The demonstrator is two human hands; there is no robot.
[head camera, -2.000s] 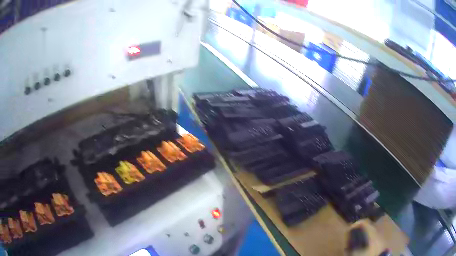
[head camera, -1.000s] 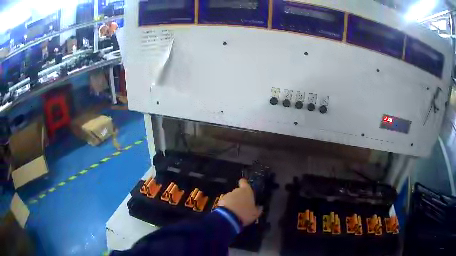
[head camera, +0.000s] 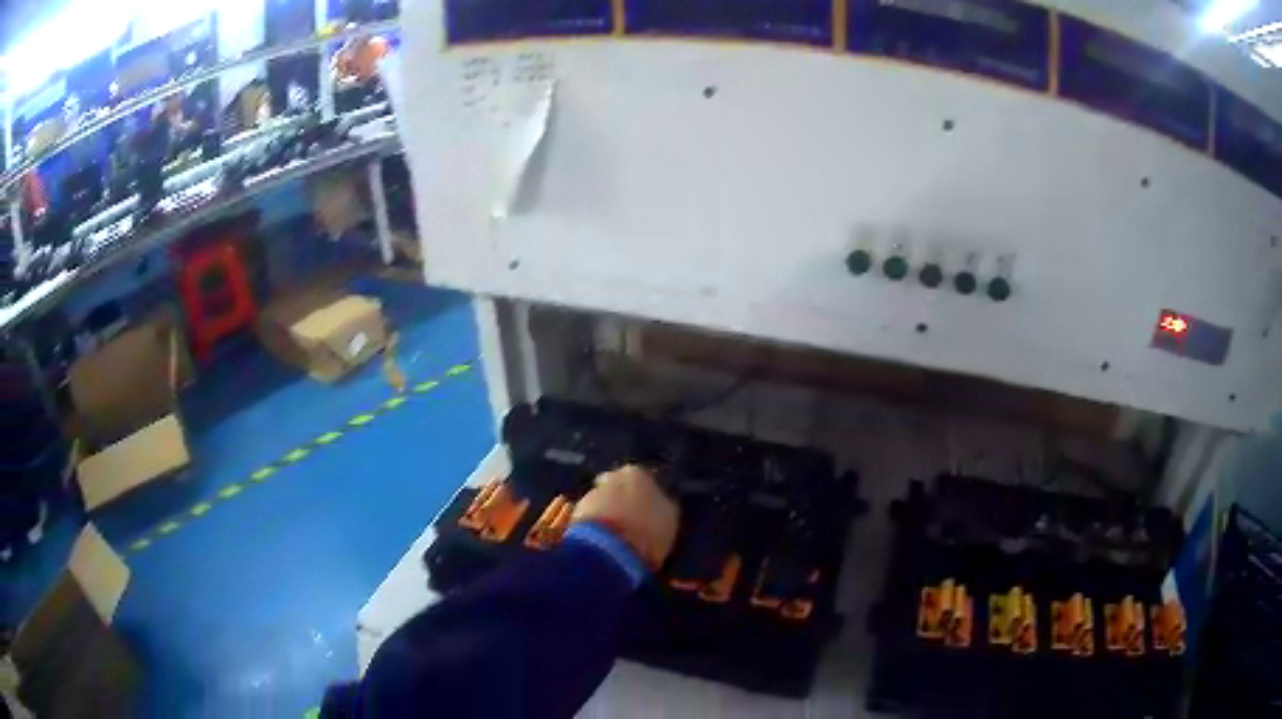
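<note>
My left hand [head camera: 630, 517], with a dark blue sleeve, reaches over the middle of the left fixture [head camera: 731, 649]. Its fingers are curled and partly hidden, so I cannot tell whether it holds a part. Orange clamps show to its left [head camera: 492, 511] and right. Dark pieces, apparently black plastic parts [head camera: 790, 579], cover much of the two right-hand stations. The right fixture [head camera: 1033, 685] shows its row of orange clamps uncovered, one of them yellowish [head camera: 1011, 619]. My right hand is not in view.
The white machine cover [head camera: 703, 197] hangs over the fixtures, with dark green buttons [head camera: 931, 275] and a red readout [head camera: 1174, 327]. A paper note [head camera: 529, 148] curls from it. Cardboard boxes [head camera: 338, 337] and a red stool [head camera: 215, 292] stand on the blue floor at left. Dark crate-like objects [head camera: 1244, 604] are at right.
The view has swung from the loose parts to the fixtures. My left hand has moved left along the left fixture. Dark pieces now show over its right-hand stations.
</note>
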